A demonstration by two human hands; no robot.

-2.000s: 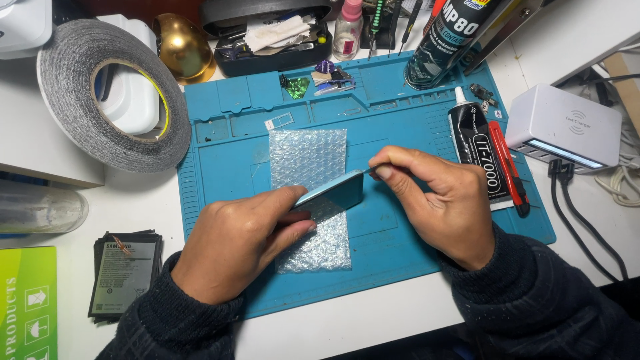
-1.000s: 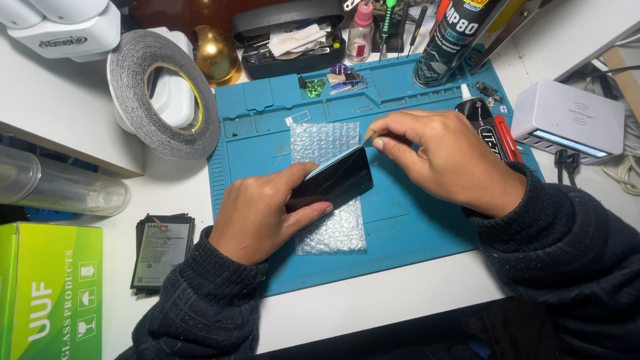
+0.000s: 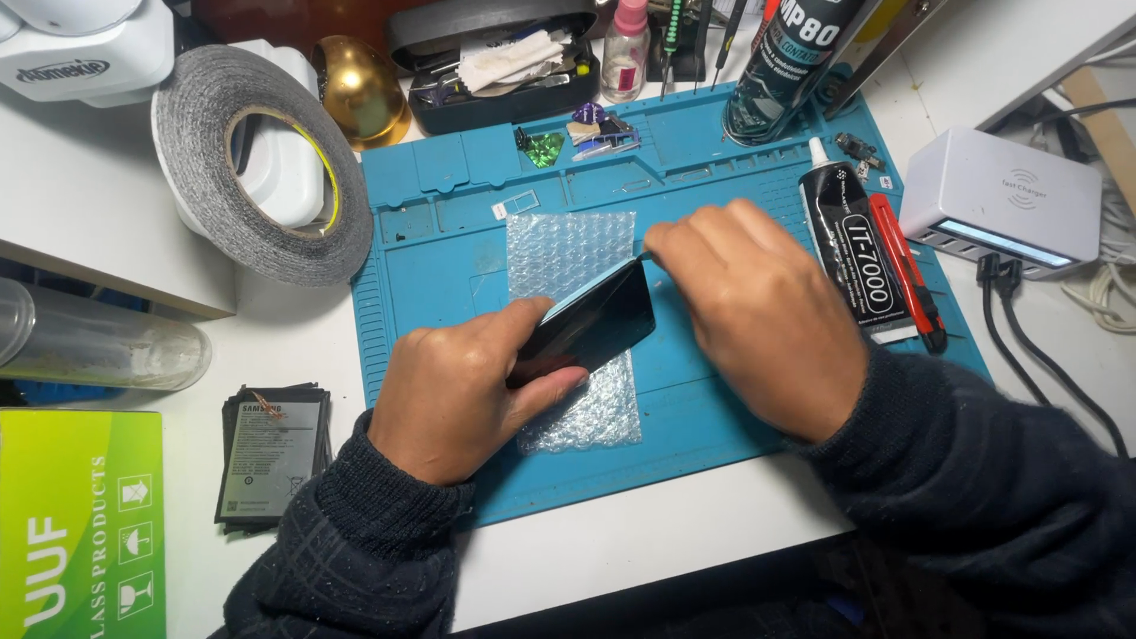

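Note:
My left hand (image 3: 470,386) grips a smartphone (image 3: 599,324) by its lower left end, thumb on the dark face. The phone is tilted, with a light blue edge along its top side. At the phone's upper right corner, my right hand (image 3: 745,306) pinches a small dark thing, mostly hidden by the fingers; what it is I cannot tell. Beneath the phone lies a sheet of bubble wrap (image 3: 568,248) on the blue repair mat (image 3: 710,426). Right of my right hand are a black glue tube (image 3: 852,240) and a red-and-black cutter knife (image 3: 907,271).
A roll of grey tape (image 3: 200,169) leans at the left, above stacked phone batteries (image 3: 273,453) and a green box (image 3: 80,524). Behind the mat stand an open black case (image 3: 506,106) and a spray can (image 3: 781,75). A white charger (image 3: 1003,200) with plugged cables sits right.
The phone's dark face has turned more toward the view since the earliest frame. Both hands remain on or at it. The view has shifted.

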